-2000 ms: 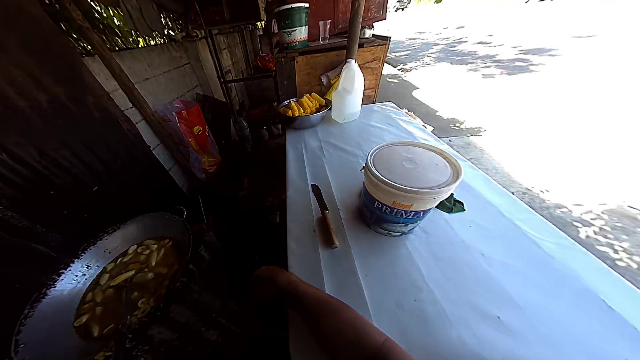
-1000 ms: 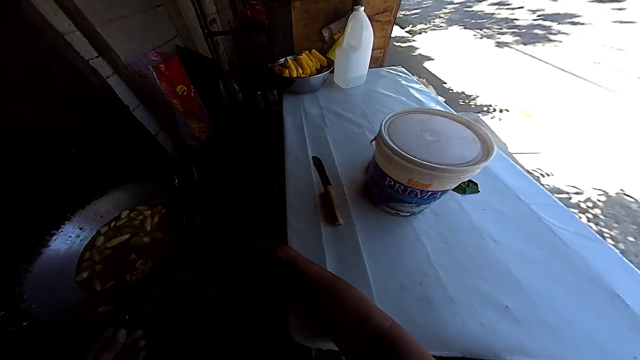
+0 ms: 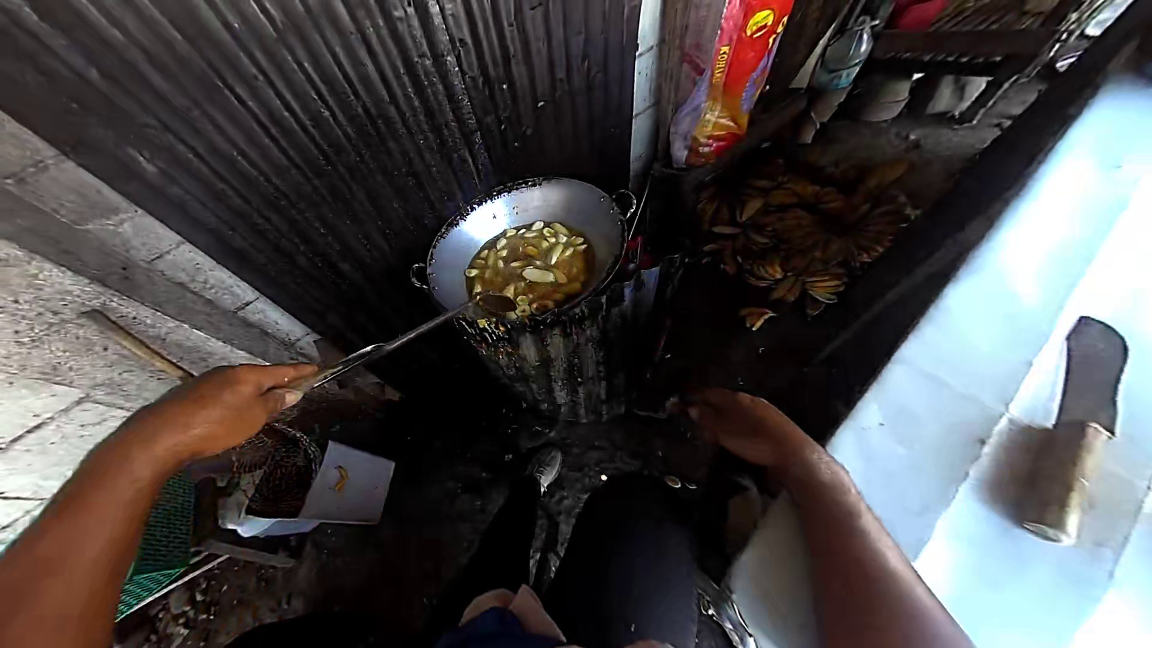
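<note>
My left hand (image 3: 238, 405) is closed around the handle of a long metal ladle (image 3: 387, 346), whose dark bowl end rests in the oil at the near edge of a wide wok (image 3: 459, 252). Pale banana pieces (image 3: 540, 274) float in the browned oil. The two-handled wok sits on a sooty corrugated metal stove (image 3: 549, 369). My right hand (image 3: 742, 427) is held low, to the right of the stove, near the table; its fingers are in shadow, and I cannot tell whether they hold anything. A knife (image 3: 1084, 387) with a wooden handle lies on the table.
A table with a pale cover (image 3: 954, 450) runs along the right. Corrugated metal sheeting (image 3: 315, 135) stands behind the wok. Banana bunches or peels (image 3: 810, 225) lie on the ground beyond. A red bag (image 3: 733, 81) hangs at the back. A white container (image 3: 351, 486) sits at lower left.
The view has swung down and left to the wok. My left hand and the ladle now show plainly. The tub and the jug on the table are out of view.
</note>
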